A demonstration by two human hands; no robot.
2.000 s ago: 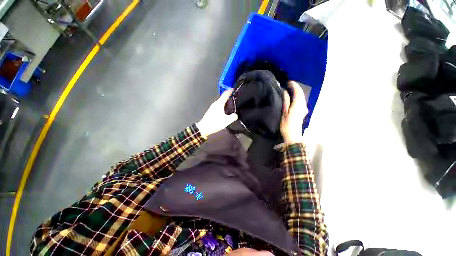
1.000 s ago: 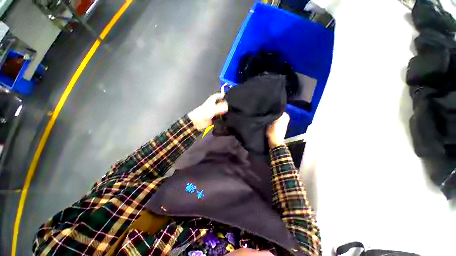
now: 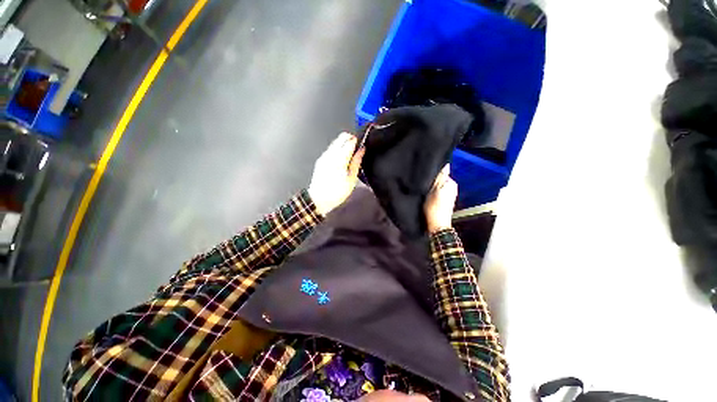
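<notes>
A small black fabric bag point(image 3: 410, 161) is held up over the lap, in front of the tote's near edge. A thin pale zipper line point(image 3: 369, 133) shows at its upper left. My left hand point(image 3: 336, 171) holds the bag's left edge, thumb side up. My right hand point(image 3: 442, 201) holds its lower right edge; some fingers are hidden behind the fabric. The bag looks limp, with a rounded top and a narrower lower part.
A blue tote point(image 3: 503, 55) holds black pieces point(image 3: 432, 85) and a grey-white flat piece point(image 3: 497, 128). On the right is a white table point(image 3: 582, 235) with piled black bags point(image 3: 696, 157) and a black strap point(image 3: 560, 385). Yellow-lined floor lies left.
The bag has gone from a rounded shape to a flat one, then to a more tapered one. My right hand has moved down its right side. The tote now sits further right in view.
</notes>
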